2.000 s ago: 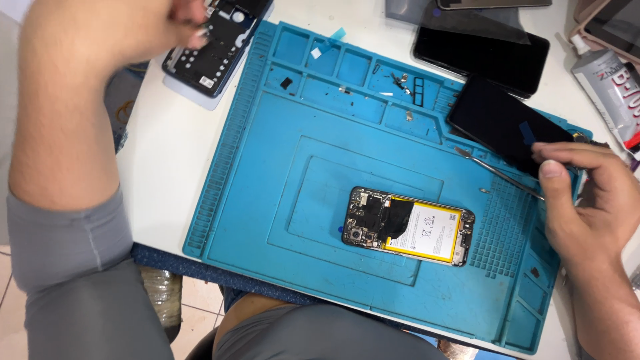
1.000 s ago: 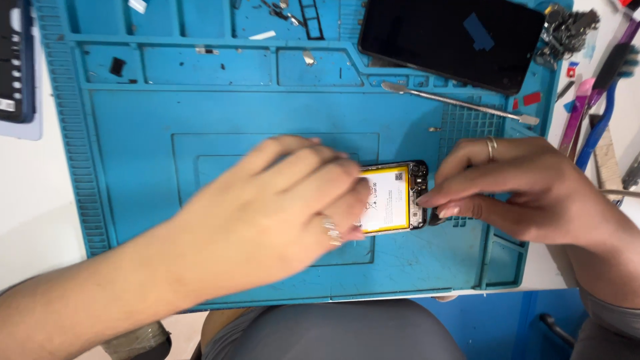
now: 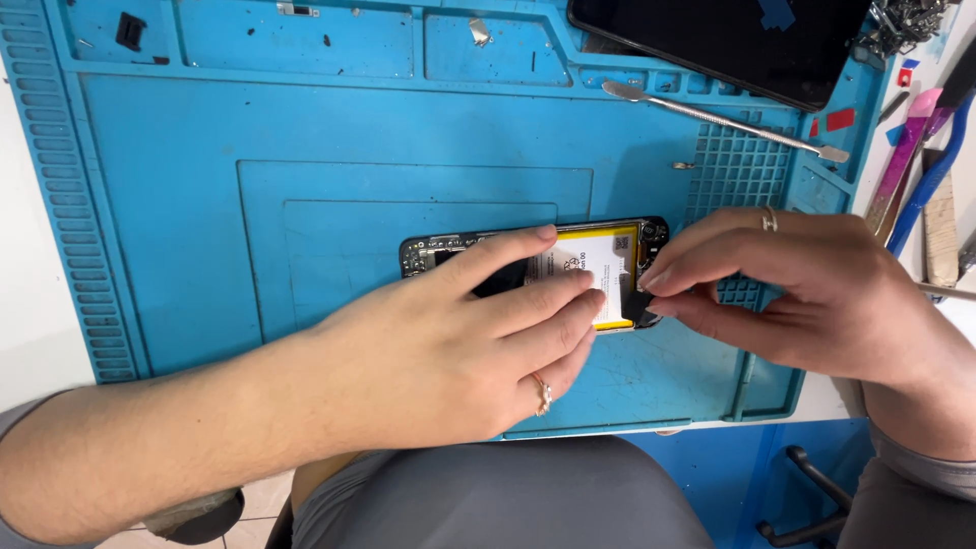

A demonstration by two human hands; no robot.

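Observation:
An opened smartphone (image 3: 534,274) lies on a blue silicone repair mat (image 3: 366,130), its insides facing up. Its white battery with yellow edges (image 3: 610,282) is bare. My left hand (image 3: 473,343) rests flat over the phone, fingertips on the battery and fingers covering much of the circuit board end. At the other end, my right hand (image 3: 785,293) pinches a small black flap or strip (image 3: 639,306) between thumb and fingers; the fingertips partly hide it.
A metal spudger (image 3: 724,120) lies above my right hand. Beyond it a black phone screen (image 3: 724,38) overlaps the mat's compartments, which hold small parts. Tweezers (image 3: 903,160), a blue-handled tool (image 3: 930,175) and a heap of metal scraps (image 3: 903,27) are at the right.
My left hand has come down from the upper left onto the phone. My right hand has moved from beside the spudger to the phone's end. The view has shifted closer.

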